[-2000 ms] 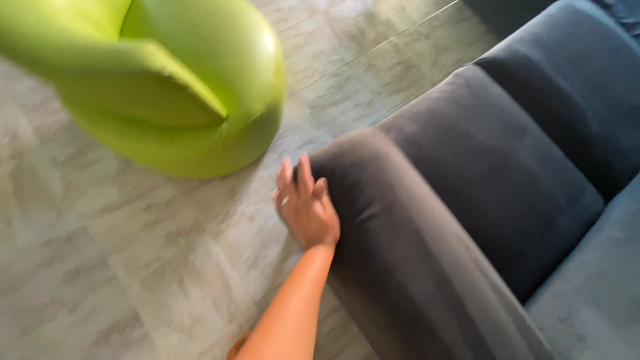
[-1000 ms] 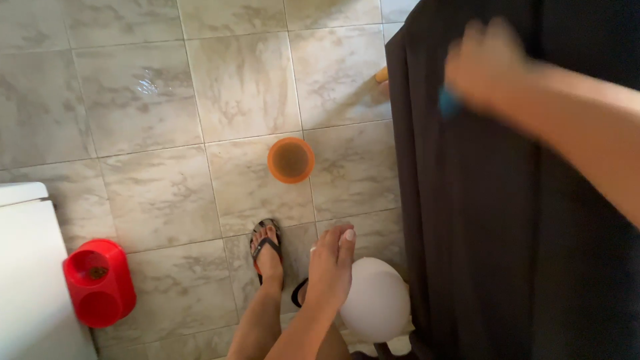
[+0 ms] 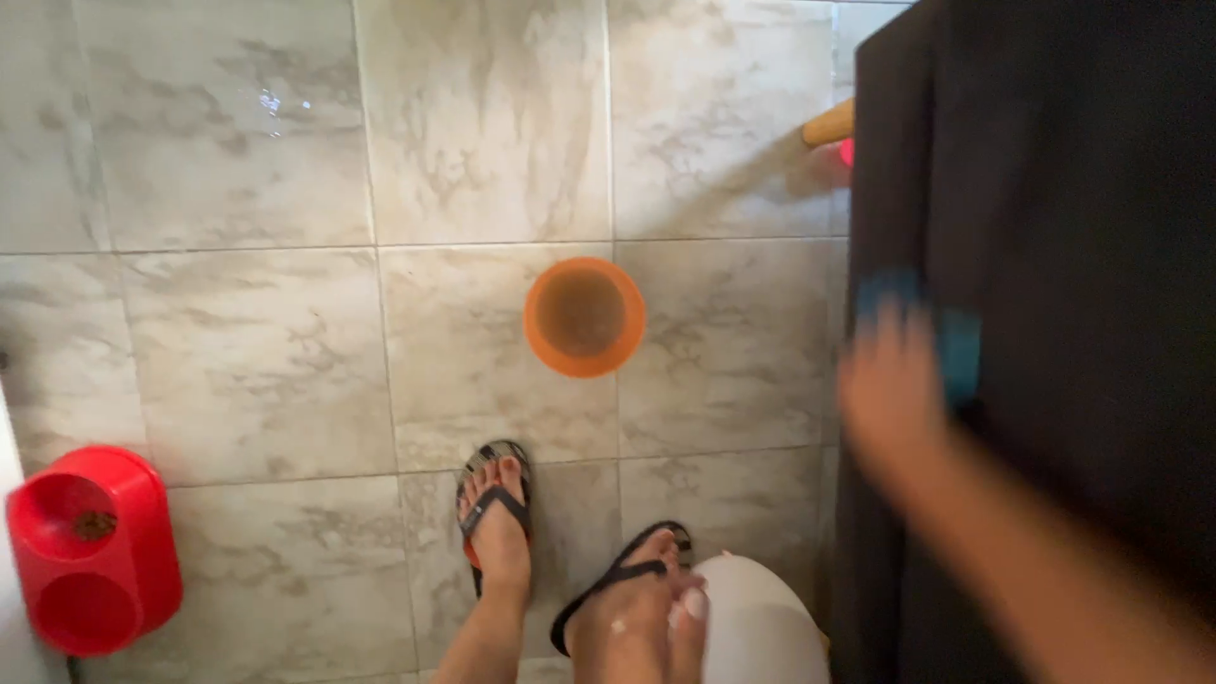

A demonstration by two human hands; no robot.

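Observation:
My right hand [image 3: 893,380], blurred by motion, presses a blue cloth [image 3: 958,353] against the side of the dark sofa [image 3: 1045,190] at the right. Part of the cloth shows past the fingertips and part to the right of the hand. Low in the view, my left hand [image 3: 655,617] hangs over my right foot and beside a white rounded object [image 3: 760,627]; nothing shows in it, and its fingers point forward, close together. An orange bucket [image 3: 584,317] with murky liquid stands on the tiled floor ahead of my feet.
My feet in black flip-flops [image 3: 494,513] stand on marbled tiles. A red double pet bowl [image 3: 142,551] with some kibble is at the lower left, beside a white edge. A wooden leg [image 3: 829,123] and a pink thing [image 3: 846,152] show by the sofa. A shiny wet-looking spot [image 3: 271,101] lies upper left.
The view has swung from a green chair and grey sofa to the bucket and floor. Since one second ago, my right hand with the blue cloth has moved down along the dark sofa, toward me.

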